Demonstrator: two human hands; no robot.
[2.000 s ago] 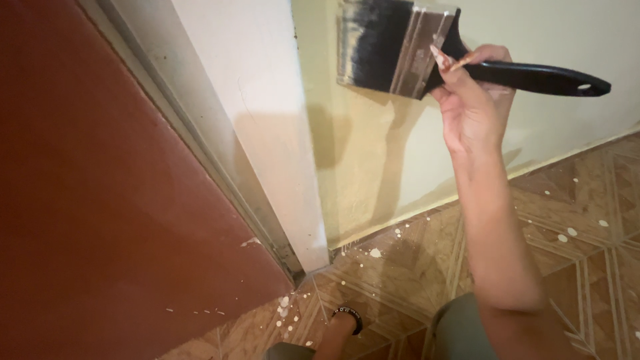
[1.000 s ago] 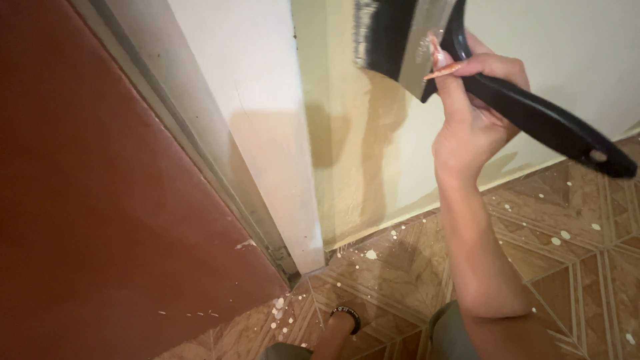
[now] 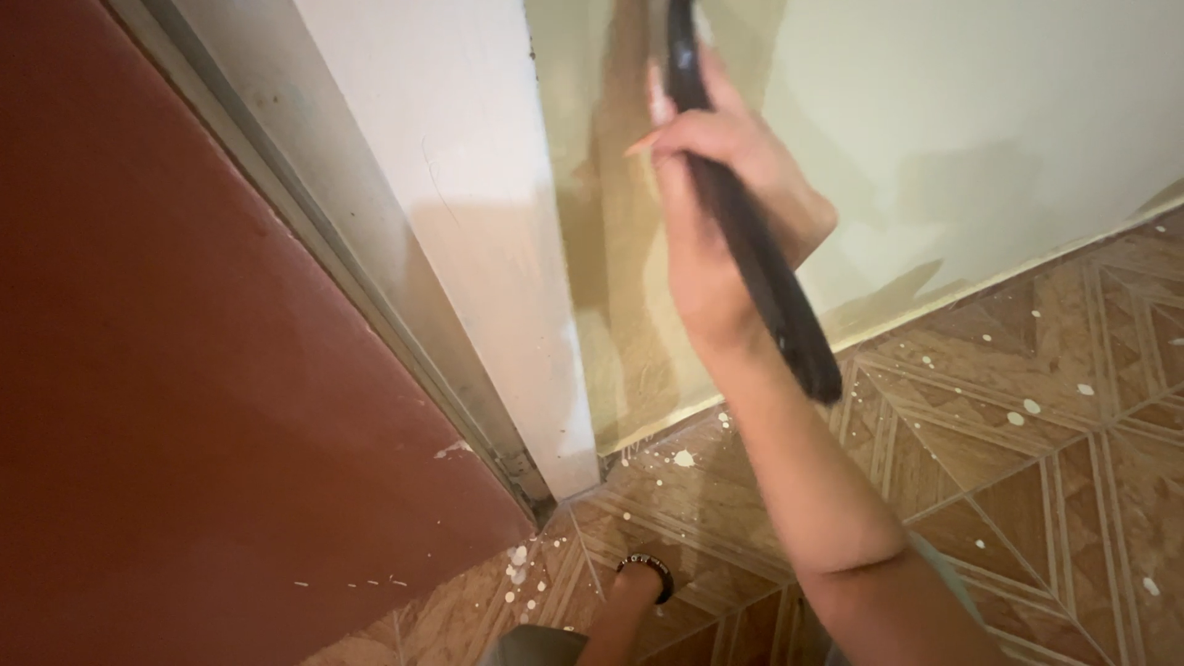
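Observation:
My right hand (image 3: 731, 185) comes up from the lower right and grips a wide paintbrush by its black handle (image 3: 758, 250). The handle slants down along the wrist, its butt end beside my forearm. Bristles are outside the top edge, and the hand and brush are blurred. The brush is in front of a pale green wall (image 3: 906, 120), near a yellowish strip (image 3: 629, 361) beside the white door frame (image 3: 453, 166). My left hand does not show. A bare limb with a dark beaded band (image 3: 647, 562) shows at the bottom; whether arm or leg, I cannot tell.
A reddish-brown door panel (image 3: 203, 370) fills the left side, beside the frame's edge. Patterned brown floor tiles (image 3: 999, 472) meet the wall's base and bear scattered pale paint spots (image 3: 684, 458). Grey-green cloth (image 3: 532, 646) shows at the bottom edge.
My right hand has turned the brush: its handle, nearly level two seconds ago, now slants steeply downward. The bristles, in view before, have gone past the top edge.

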